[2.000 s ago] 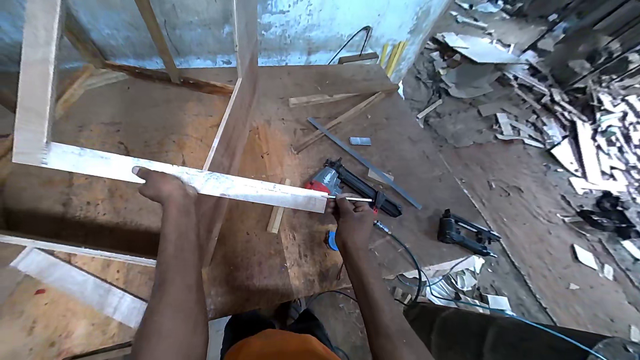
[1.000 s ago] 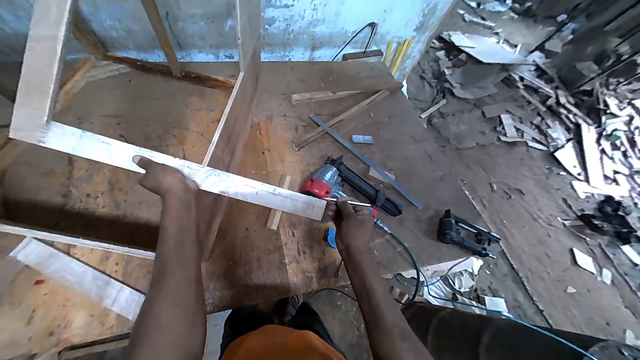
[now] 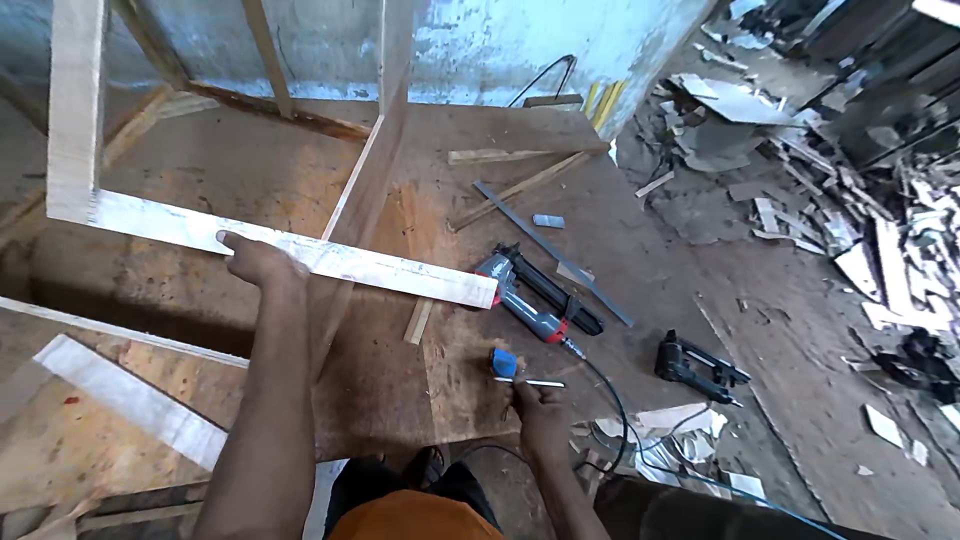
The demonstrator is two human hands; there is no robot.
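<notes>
My left hand (image 3: 264,259) grips a long whitish wood strip (image 3: 375,271), thumb on its top face. The strip's left end meets an upright board (image 3: 76,112), and it crosses over a wooden divider board (image 3: 367,172). My right hand (image 3: 541,411) holds a thin white stick-like tool (image 3: 546,383), perhaps a pen, low over the bench near a blue tape measure (image 3: 504,363). A grey and red pneumatic nailer (image 3: 529,311) with a hose lies just beyond the strip's right end.
A flat metal bar (image 3: 555,253), a small light-blue piece (image 3: 548,221) and wood offcuts (image 3: 499,156) lie on the wooden bench (image 3: 480,420). Near its right edge sits a black nail gun (image 3: 701,367). Scrap wood (image 3: 892,262) litters the floor at right. A loose whitish strip (image 3: 139,401) rests lower left.
My right hand has left the strip's right end and moved down toward me, beside the blue tape measure, still with the thin white tool. My left hand stays on the strip.
</notes>
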